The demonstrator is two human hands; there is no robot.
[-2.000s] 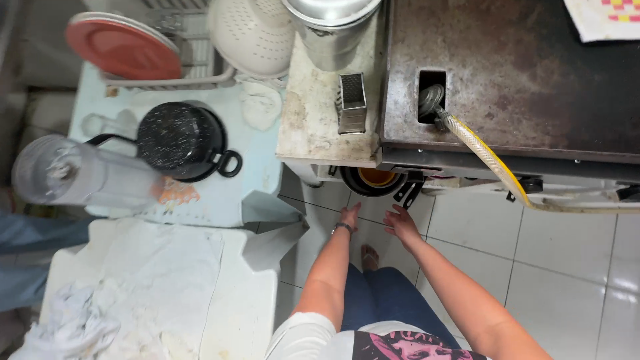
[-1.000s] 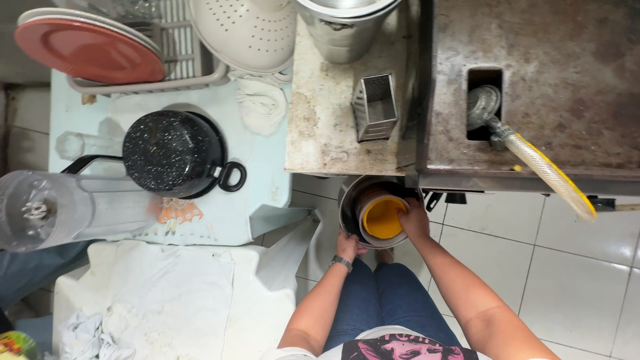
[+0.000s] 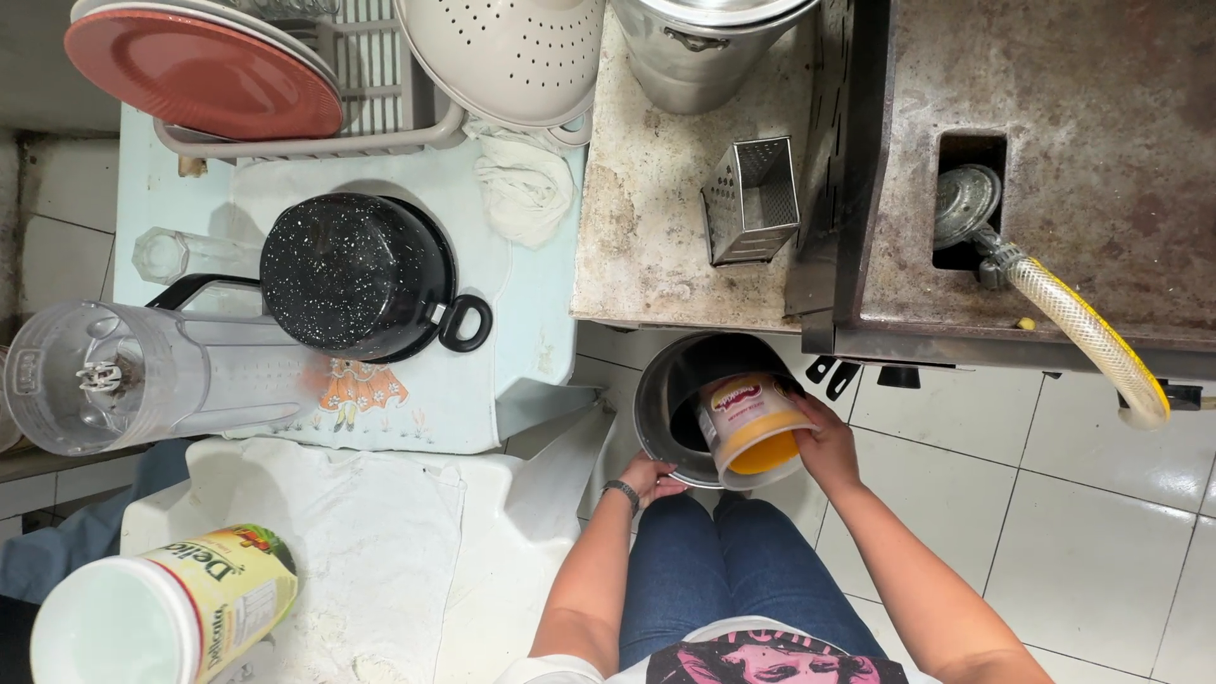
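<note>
My left hand point(image 3: 657, 480), with a watch at the wrist, grips the lower rim of a large dark metal pot point(image 3: 662, 399) that is tipped so its mouth faces me. With my right hand point(image 3: 828, 437) I hold a plastic tub point(image 3: 752, 432) by its side. The tub bears a label, looks yellow-orange inside, and lies partly within the pot's mouth. Both are in front of my knees, below the edge of a worn counter. The far part of the pot is in shadow.
On the worn counter point(image 3: 646, 275) stand a box grater point(image 3: 753, 201) and a metal pot point(image 3: 708, 57). A gas regulator with hose point(image 3: 1073, 304) is at right. At left are a speckled black pot point(image 3: 351, 275), a blender jar point(image 3: 142, 375), a dish rack point(image 3: 380, 142) and a plastic tub point(image 3: 123, 617).
Both hands were apart and without the pot two seconds ago; now they hold the pot and the tub. The tub has tilted since one second ago. A labelled tub shows at the lower left.
</note>
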